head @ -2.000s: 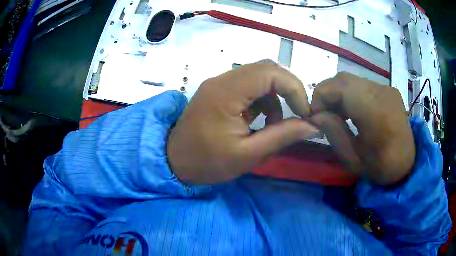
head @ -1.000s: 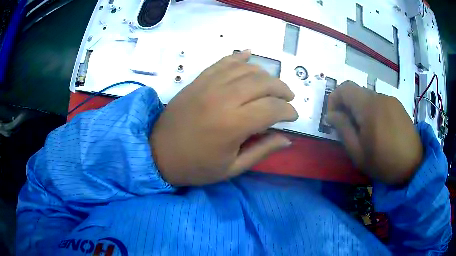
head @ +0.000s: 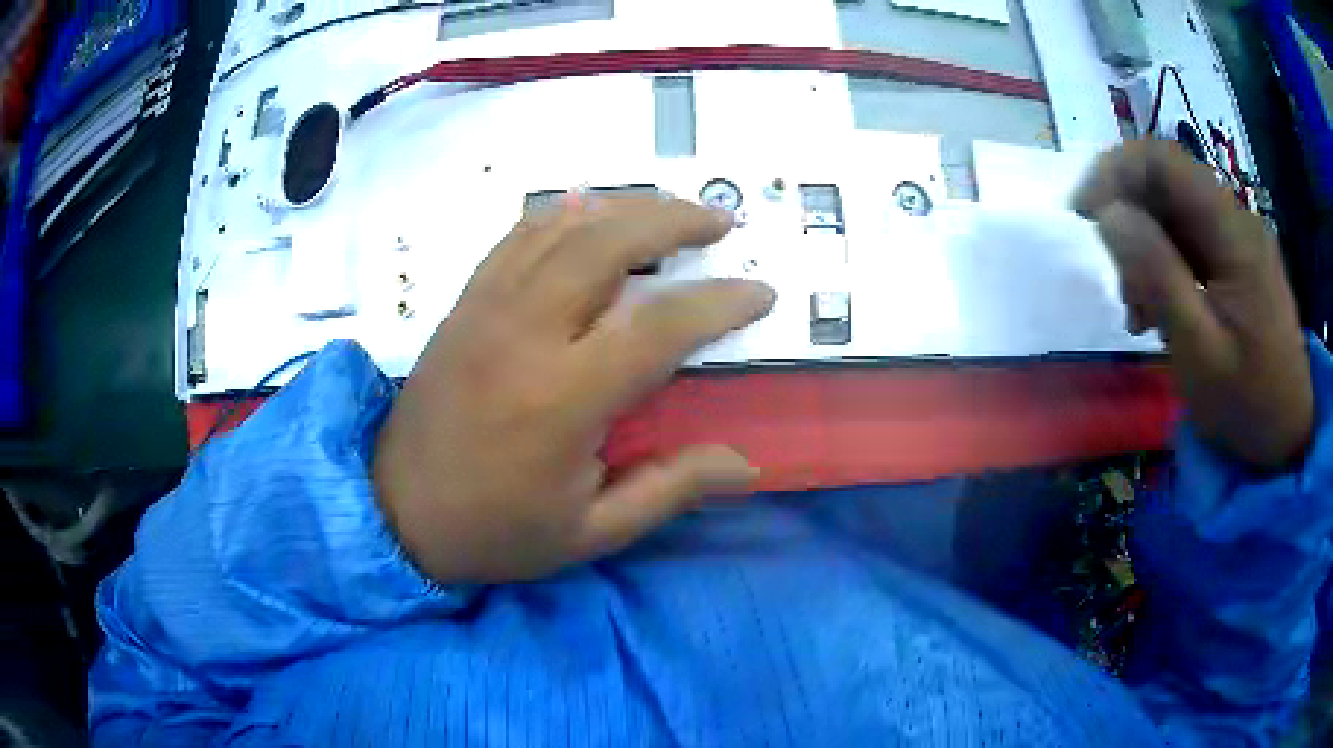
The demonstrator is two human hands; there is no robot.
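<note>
The white back panel [head: 585, 132] lies in front of me with its near edge over a red foam strip [head: 877, 424]. My left hand [head: 541, 395] is over the panel's near left part, fingers spread and empty; it hides part of a cut-out. My right hand [head: 1206, 292] is at the panel's near right side, fingers bent, slightly blurred; whether it holds anything small I cannot tell. A red-black ribbon cable [head: 702, 59] runs across the panel. A black oval speaker [head: 312, 152] is at the left.
Metal strips [head: 110, 139] lie beside a blue bin [head: 18, 307] at the far left. A blue bin edge [head: 1308, 88] shows at the far right. Thin red and black wires [head: 1165, 95] are near the panel's right side. A blue wire [head: 285, 368] curves by my left sleeve.
My hands were close together at first and are now wide apart. My left hand has moved left and its fingers have spread. My right hand has moved right and up. The view has shifted.
</note>
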